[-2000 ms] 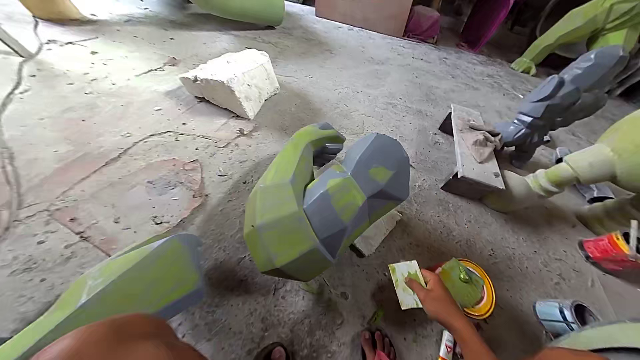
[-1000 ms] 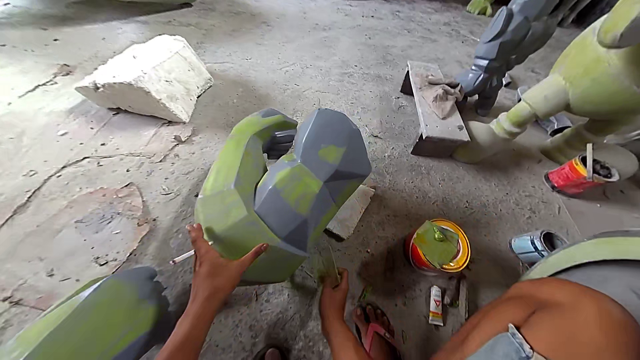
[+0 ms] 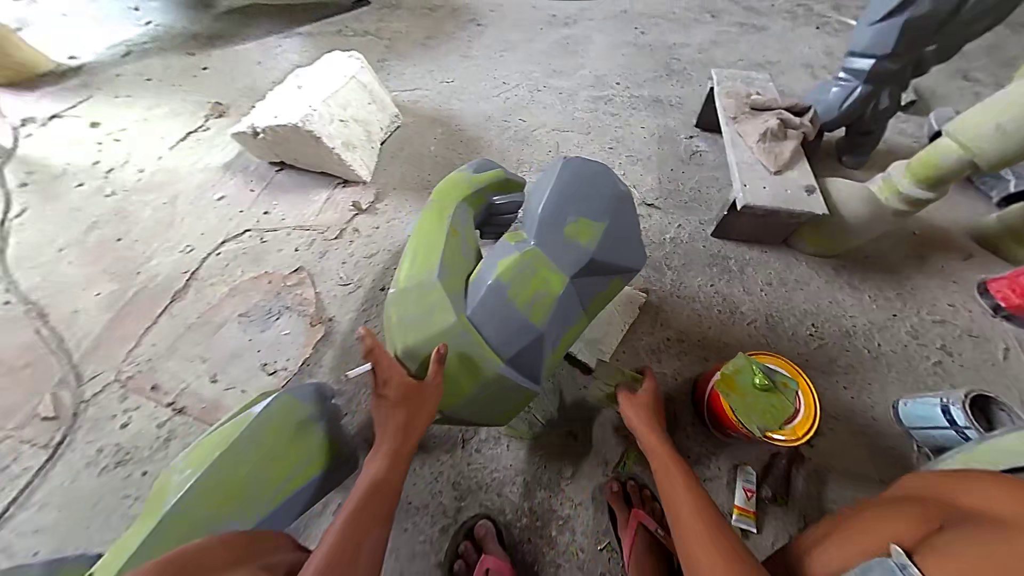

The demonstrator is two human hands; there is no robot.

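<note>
A faceted sculpture part [image 3: 528,280], grey with green filler patches, stands on the floor before me. My left hand [image 3: 404,392] rests spread against its lower left side, with a white cigarette [image 3: 358,370] between its fingers. Low to the right of the part, my right hand [image 3: 642,400] pinches a flat, green-smeared spreader [image 3: 612,376]. Right of that hand is a red and yellow can [image 3: 810,404], with a green-coated sheet [image 3: 752,392] and a lump of green putty on top. A small white and yellow tube [image 3: 745,498] lies below the can.
A white block [image 3: 324,116] lies at the upper left. Another green and grey faceted piece [image 3: 240,464] is at the lower left. Toward the upper right are a low bench [image 3: 772,188] with a rag [image 3: 772,128] and figure legs. A metal can [image 3: 952,416] lies at the right.
Two seconds ago my right hand held the spreader near the red and yellow can; it has moved left beside the sculpture part. My left hand has come onto the part's left side.
</note>
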